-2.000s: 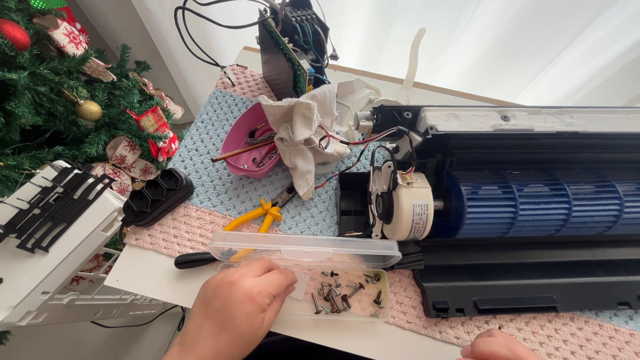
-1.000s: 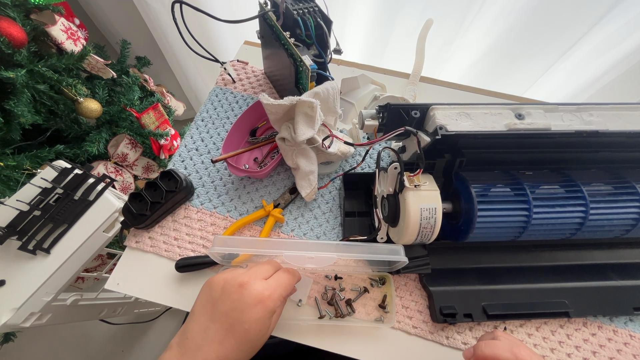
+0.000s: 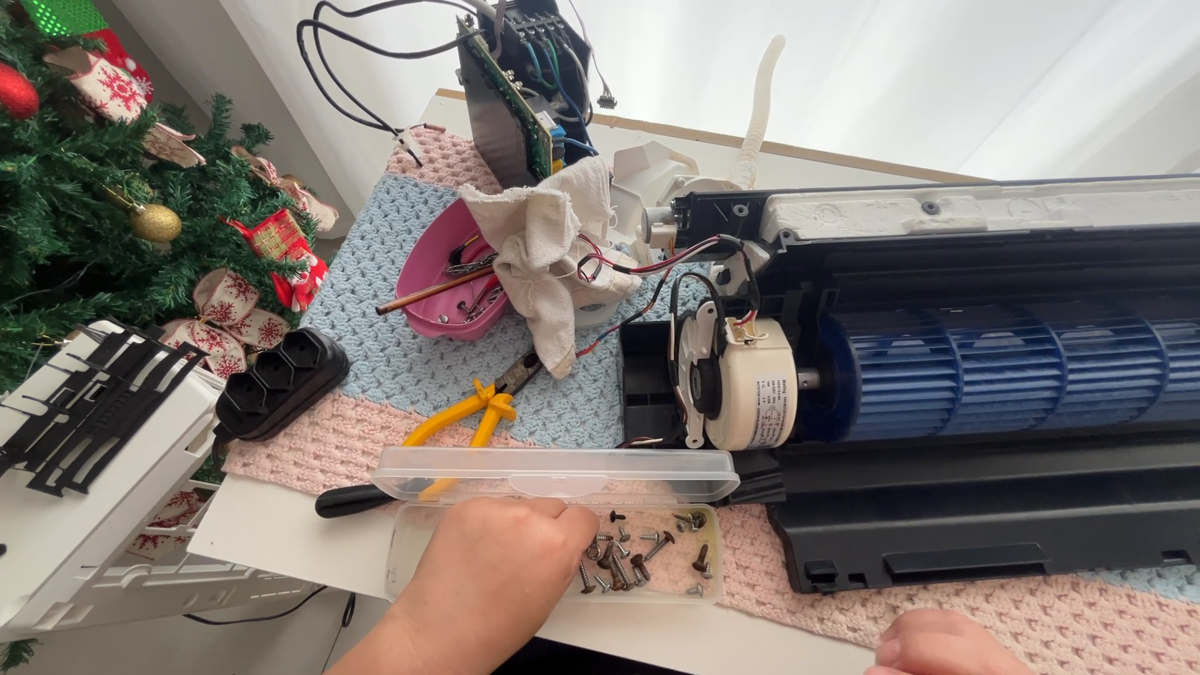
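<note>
My left hand point(image 3: 506, 562) reaches into an open clear plastic box point(image 3: 403, 553), its fingertips hidden behind the knuckles, so I cannot tell whether it holds anything. Several loose screws point(image 3: 614, 562) lie in the box to the right of the fingers. The hinged clear lid point(image 3: 562, 469) stands up along the far side. My right hand point(image 3: 947, 645) rests at the bottom edge, partly out of frame, below the black housing point(image 3: 937, 506) of an air conditioner's indoor unit. That housing holds a blue cross-flow fan point(image 3: 994, 375) and a white motor point(image 3: 755, 384). Yellow-handled pliers point(image 3: 483, 403) lie behind the lid.
A pink bowl point(image 3: 417, 291) with small parts and a screwdriver-like rod sits beneath a beige cloth point(image 3: 534, 253). Behind stands a circuit board point(image 3: 511, 103) with wires. A black power strip point(image 3: 281, 384), white plastic panels point(image 3: 112, 506) and a decorated Christmas tree point(image 3: 187, 225) are at left.
Between the earlier frames and now, the fingers of my left hand have shifted slightly within the box; a small pale piece that showed beside them is no longer visible. My right hand stays near the bottom edge.
</note>
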